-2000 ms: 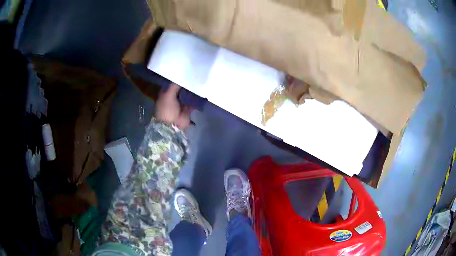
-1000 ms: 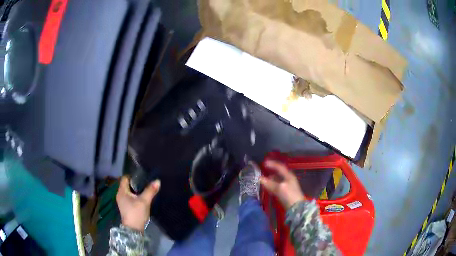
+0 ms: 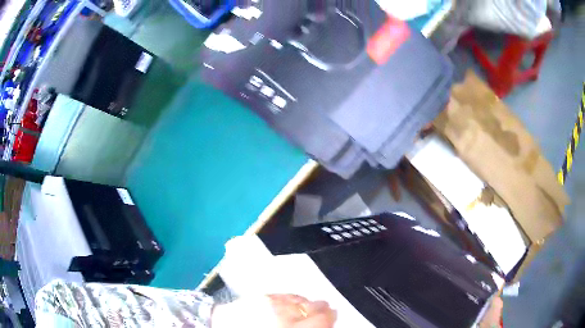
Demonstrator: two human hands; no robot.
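Observation:
A black flat retail box (image 3: pixel 398 269) with a white flap and rows of pale icons is tilted in front of me at the bottom of the view. My left hand (image 3: pixel 305 312) is at its white flap, fingers curled on the near edge. My right hand (image 3: pixel 492 312) is mostly cut off, with fingers at the box's right edge. A stack of dark flat boxes (image 3: pixel 391 102) with a red patch and a headphone picture lies on the green bench (image 3: pixel 211 186), reaching its edge.
Black made-up boxes (image 3: pixel 109 221) stand at left, another (image 3: pixel 112 73) behind them. An open brown carton (image 3: pixel 507 147) with white-edged contents is on the floor at right. A red stool (image 3: pixel 513 61) is at the upper right. A blue-rimmed tray (image 3: pixel 202 14) is at the top.
My view has swung from the floor carton and red stool towards the bench. The black flat box now lies between my hands, above the bench edge; one second ago both hands looked open.

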